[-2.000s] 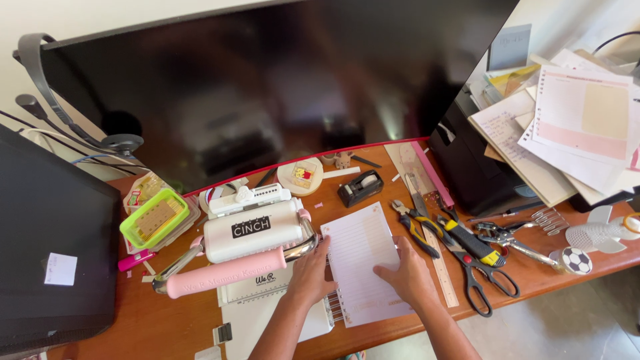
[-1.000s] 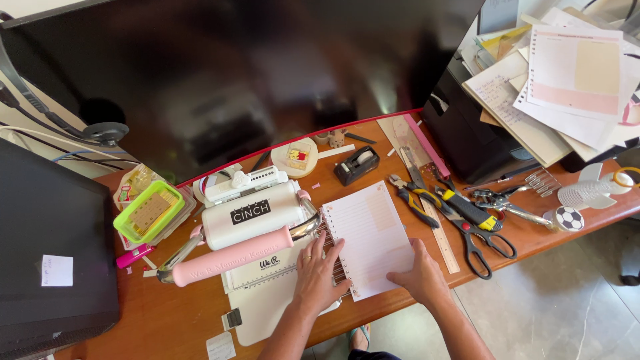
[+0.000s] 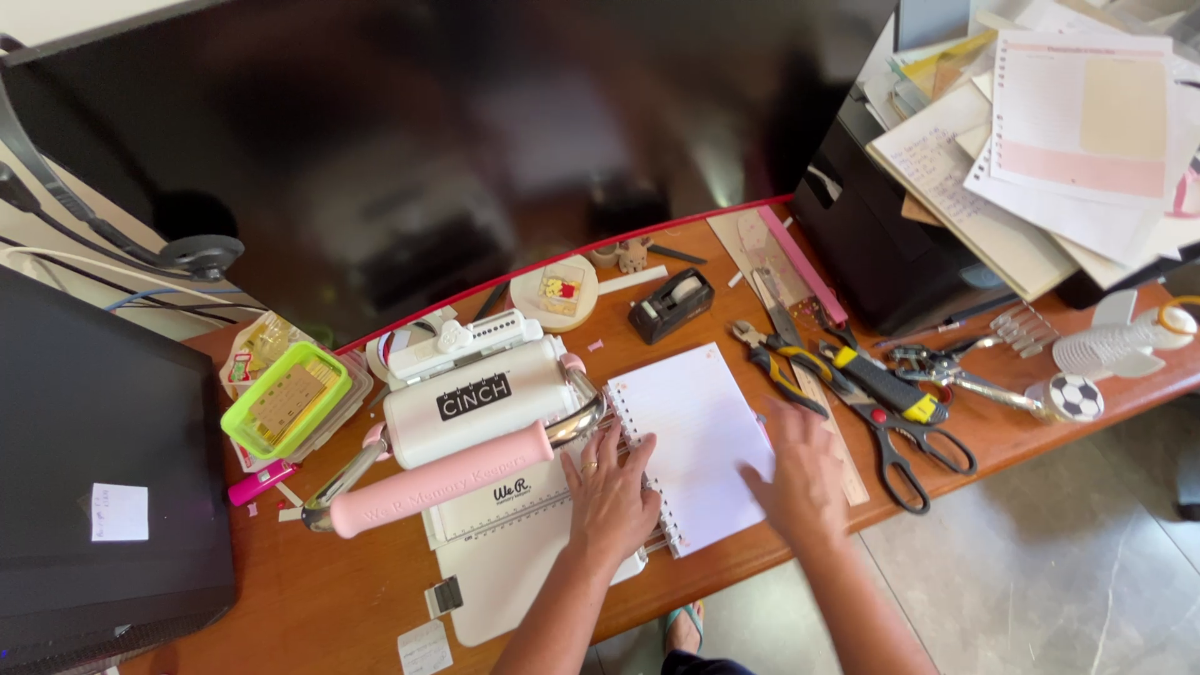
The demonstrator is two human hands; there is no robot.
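Observation:
A stack of punched paper sheets (image 3: 698, 450) with a blank-looking page on top lies on the desk, a wire binding along its left edge. Over that wire edge rests my left hand (image 3: 614, 492), fingers spread and a ring on one finger. My right hand (image 3: 797, 464), blurred, is at the right edge of the sheets with its fingers apart. Left of the paper stands a white Cinch binding machine (image 3: 478, 394) with a pink handle (image 3: 441, 480); its white base (image 3: 516, 562) reaches partly under my left forearm.
Pliers (image 3: 778, 366), black scissors (image 3: 900, 441), a yellow-black cutter (image 3: 886, 382) and a ruler (image 3: 844, 459) lie to the right. A tape dispenser (image 3: 671, 305) sits behind the paper, a green tray (image 3: 286, 398) at left. A monitor (image 3: 469, 141) spans the back; papers (image 3: 1078, 122) pile at upper right.
The top page showed lines and a tinted box before; a blank-looking page with small corner marks is on top now. My right hand has lifted or shifted beside it.

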